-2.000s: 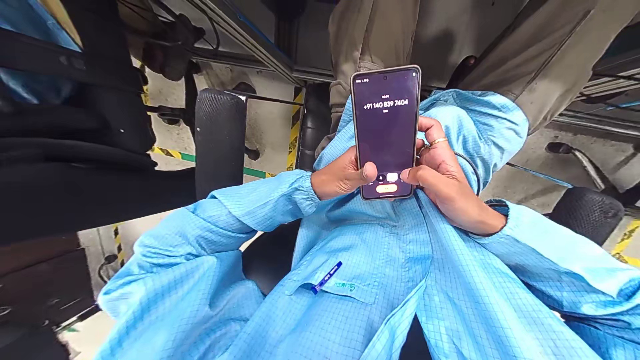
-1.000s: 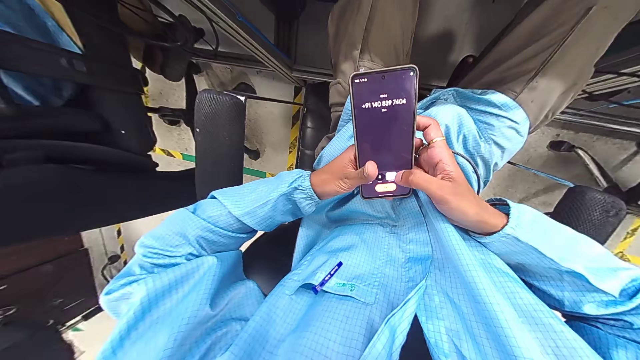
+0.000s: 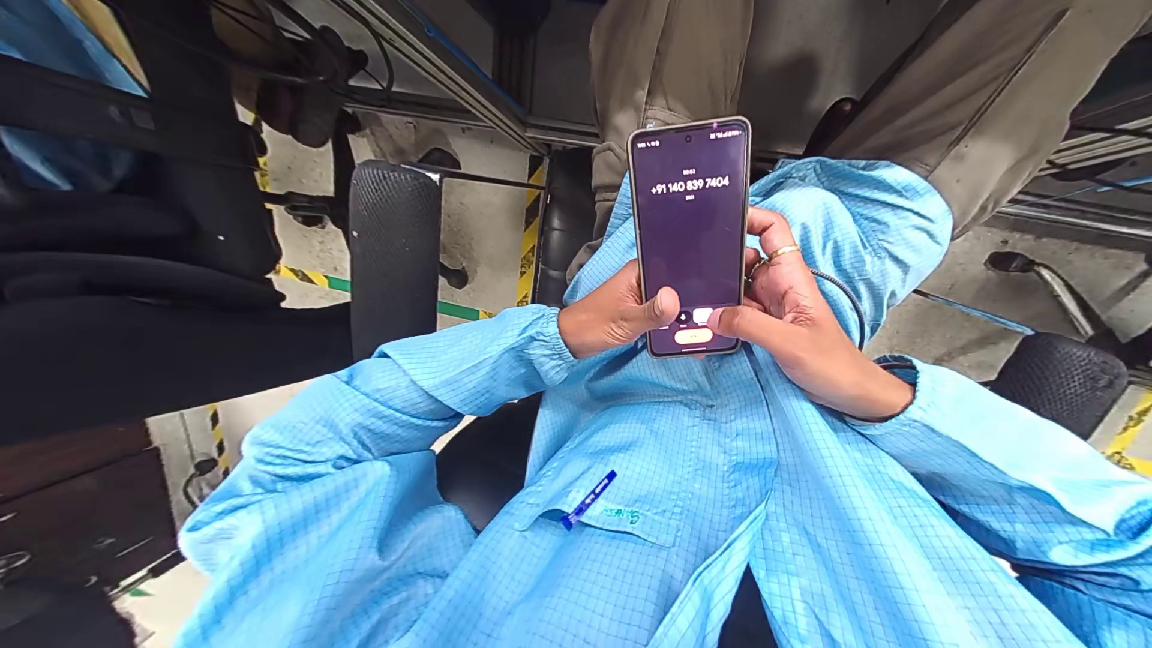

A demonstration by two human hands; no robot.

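Note:
A smartphone [image 3: 691, 243] with a lit dark call screen is held upright above my lap. My left hand [image 3: 614, 315] grips its lower left edge, the thumb lying over the bottom of the screen. At the lower right edge, my right hand [image 3: 801, 315] holds it too, its thumb tip over the on-screen buttons and a ring on one finger. The fingers behind the phone are hidden. I wear a light blue checked smock [image 3: 630, 441], and a blue pen [image 3: 589, 500] is clipped at its chest pocket.
A black padded armrest [image 3: 394, 256] stands left of my arm, another armrest [image 3: 1062, 382] at the right. Metal frame rails [image 3: 450, 67] cross above. A person in dark clothes [image 3: 135, 297] is close at the left. Yellow-black tape [image 3: 531, 243] marks the floor.

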